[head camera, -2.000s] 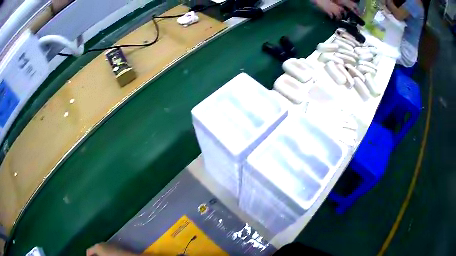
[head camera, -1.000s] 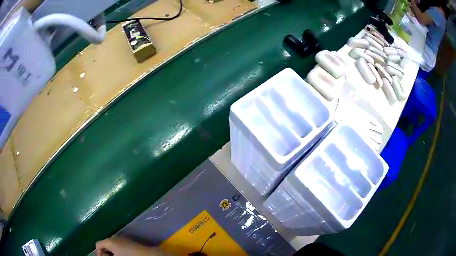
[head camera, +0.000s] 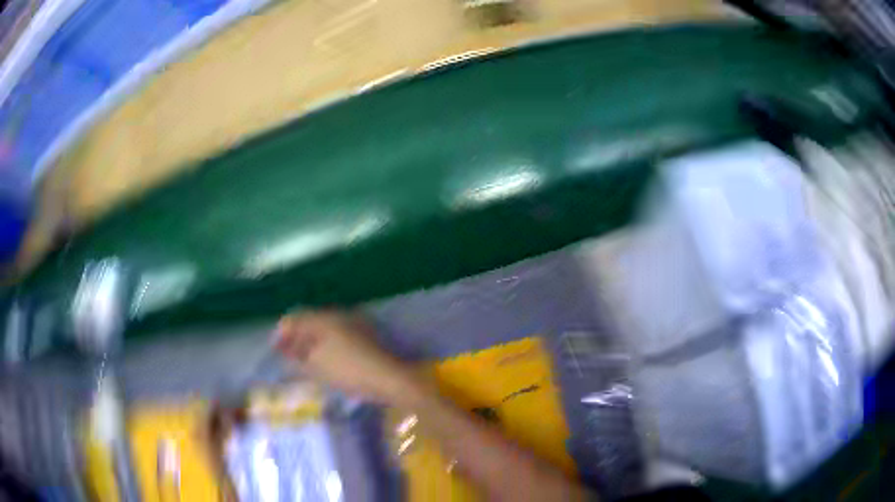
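The picture is strongly blurred. My right hand (head camera: 329, 348) is over the bench beside the green belt, its forearm coming in from the lower right. Its fingers are too blurred to tell if they hold anything. Below it, a shiny bluish-white tray-like thing (head camera: 283, 459) lies on the bench, its contents unclear. Two stacks of white trays stand at the right, the rear stack (head camera: 751, 221) and the front stack (head camera: 805, 392). My left hand cannot be made out.
The green belt (head camera: 412, 211) curves across, with a tan ledge (head camera: 245, 103) beyond it. A blurred white item (head camera: 98, 294) is at the belt's left. Grey-and-yellow printed carton (head camera: 535, 382) covers the bench. A dark item (head camera: 770, 118) lies at the far right.
The view has swung left, so the tray stacks sit farther right and more bench shows at left. My right hand and forearm show more fully, higher in the picture.
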